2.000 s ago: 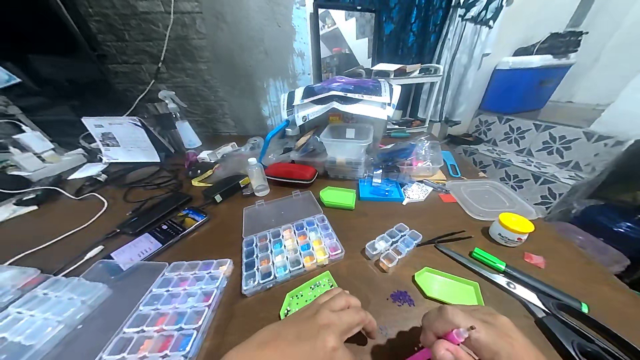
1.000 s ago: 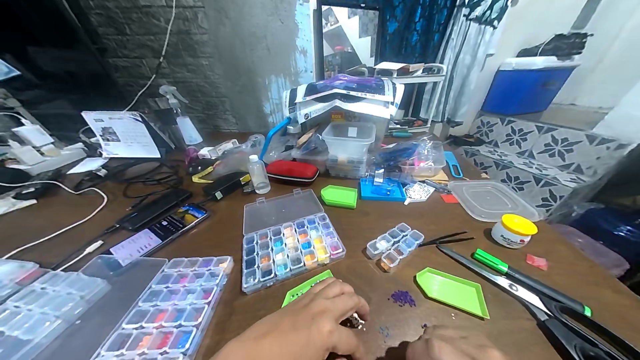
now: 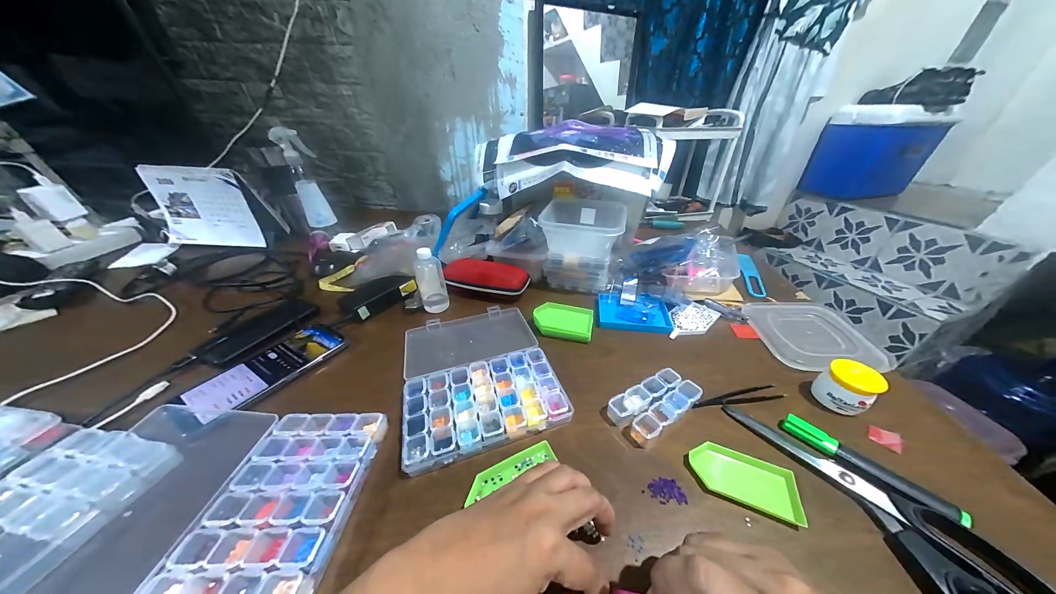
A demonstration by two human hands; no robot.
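Observation:
My left hand (image 3: pixel 516 528) curls its thumb and fingers around a small dark object with shiny spots (image 3: pixel 587 532), mostly hidden by the fingers. Low at the frame's bottom edge, my right hand (image 3: pixel 722 565) is closed; a sliver of a pink pen-like tool (image 3: pixel 629 590) shows beside its fingertips. A green tray with small beads (image 3: pixel 511 472) lies partly behind my left hand. Between and beyond the hands are a pile of purple beads (image 3: pixel 667 491) and a few bluish ones (image 3: pixel 634 543). An empty green tray (image 3: pixel 749 484) lies beyond my right hand.
An open bead organizer (image 3: pixel 487 404) stands in the middle, with another (image 3: pixel 272 503) at left. Small lidded cups (image 3: pixel 654 404), black tweezers (image 3: pixel 742 397), scissors (image 3: pixel 850 478), a green marker (image 3: pixel 874 470) and a yellow-lidded jar (image 3: pixel 849 386) lie to the right. A phone (image 3: pixel 264 371) lies at left.
My right hand has moved left and lower since two seconds ago, when the pink tool showed clearly in it; that tool is now mostly out of sight. My left hand stays around the dark object.

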